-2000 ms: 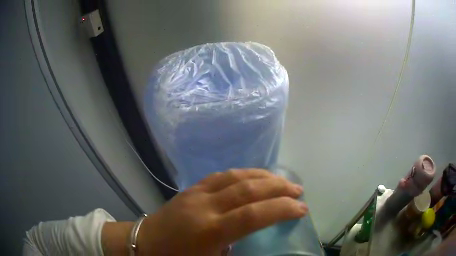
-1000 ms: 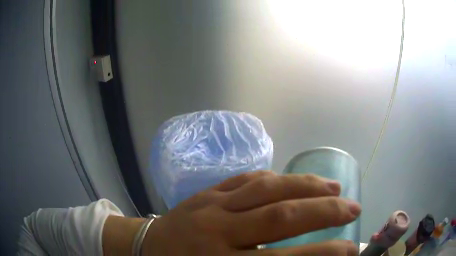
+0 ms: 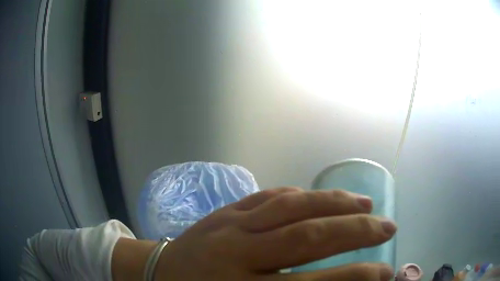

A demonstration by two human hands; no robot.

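A translucent blue-green cup (image 3: pixel 359 181) stands tilted up at the lower right of centre. My left hand (image 3: pixel 274 236) comes from the lower left and is wrapped around it, with the fingers across its near side. The wrist has a silver bracelet and a white sleeve. The cup's lower part is cut off by the picture's edge. A large blue water jug (image 3: pixel 192 192) in clear crinkled plastic is behind my hand, its lower part hidden. My right hand is not in view.
A pale wall fills the background, with a bright glare at the upper right. A small white box (image 3: pixel 91 106) with a red light is on a dark vertical strip at left. Bottle tops (image 3: pixel 409 271) show at the lower right edge. A thin cord hangs at right.
The view has tilted up, so the jug and bottles sit lower in the picture. The cup, in my left hand, is now raised and beside the jug rather than in front of it.
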